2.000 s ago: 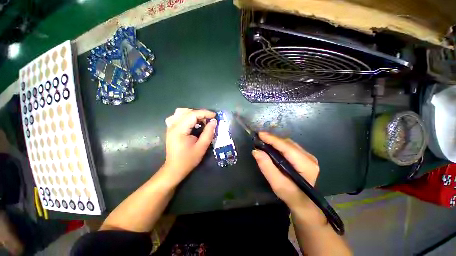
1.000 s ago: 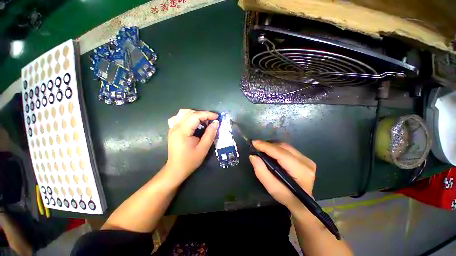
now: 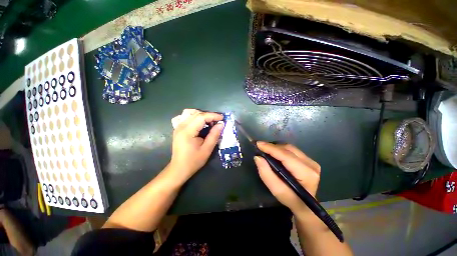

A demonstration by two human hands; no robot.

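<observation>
A blue circuit board (image 3: 230, 150) with a bright white area lies on the dark green mat in front of me. My left hand (image 3: 193, 142) pinches something small at the board's upper left end between thumb and forefinger; the fingers hide most of it. My right hand (image 3: 290, 175) holds the black soldering iron (image 3: 300, 190) like a pen. Its thin tip points at the upper end of the board; glare there hides whether it touches.
A white tray (image 3: 65, 130) with tan circles and some black rings stands at left, a heap of blue boards (image 3: 125, 65) beside it. A fume fan (image 3: 320, 67) under brown cardboard (image 3: 351, 17) is at upper right. A tip cleaner (image 3: 408, 145) and red cloth (image 3: 433, 192) are at right.
The whole view has shifted slightly, moving the scene a little to the right. Both hands keep nearly the same place at the board; the iron's tip has stayed by its upper end.
</observation>
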